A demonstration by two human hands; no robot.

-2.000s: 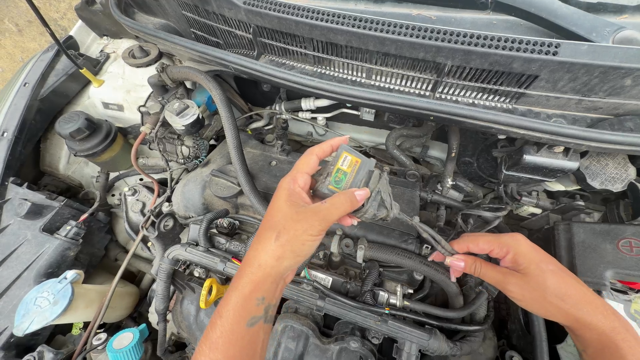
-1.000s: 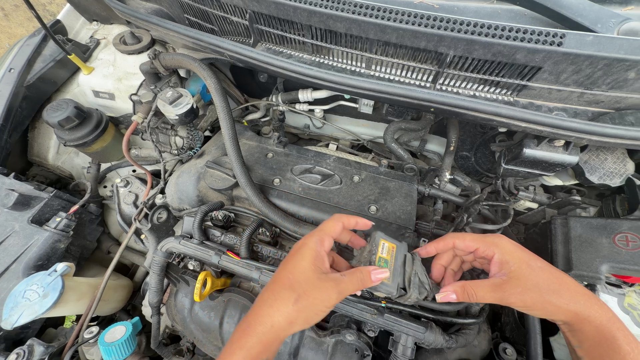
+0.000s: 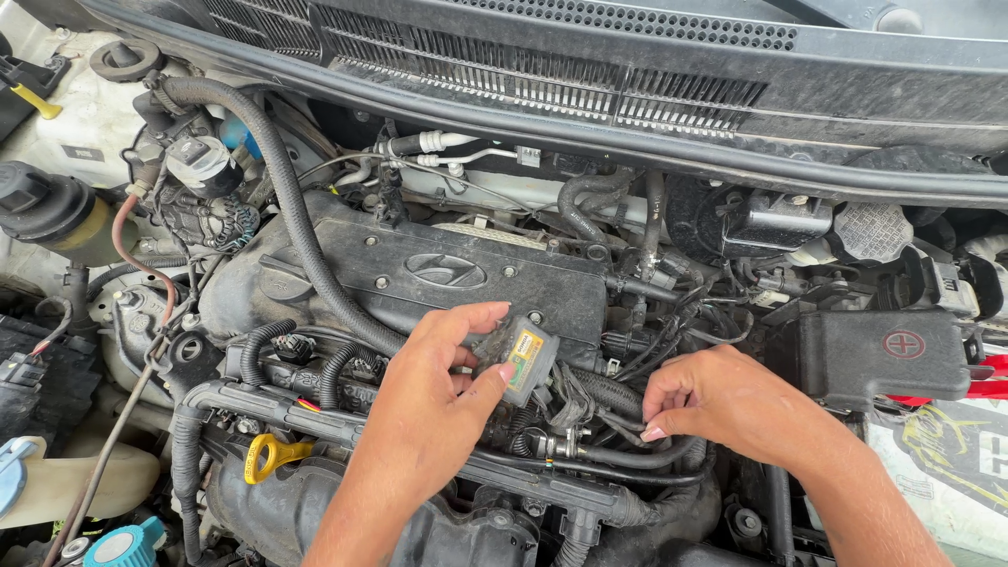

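Note:
My left hand [image 3: 449, 394] holds a small dark electronic module [image 3: 529, 361] with a yellow and green label, thumb on its front and fingers behind. The module is tilted, just in front of the black engine cover [image 3: 472, 272]. A bundle of grey wires [image 3: 573, 398] runs from its right side toward my right hand [image 3: 697, 402], whose thumb and fingertips pinch closed at the end of the wires. Whether a wire is between these fingertips I cannot tell for certain. Below lie black hoses and a rigid plastic harness channel [image 3: 480, 465].
A thick ribbed hose [image 3: 287, 197] crosses the engine at left. The yellow dipstick handle [image 3: 272, 458] stands in front of the left arm. At right are the black battery terminal cover [image 3: 882, 354] and the battery [image 3: 945, 465]. The cowl grille [image 3: 488, 67] spans the back.
One second ago both hands were at the module. Now my right hand has moved away from it to the right, and the wires between them show. My left hand still holds the module.

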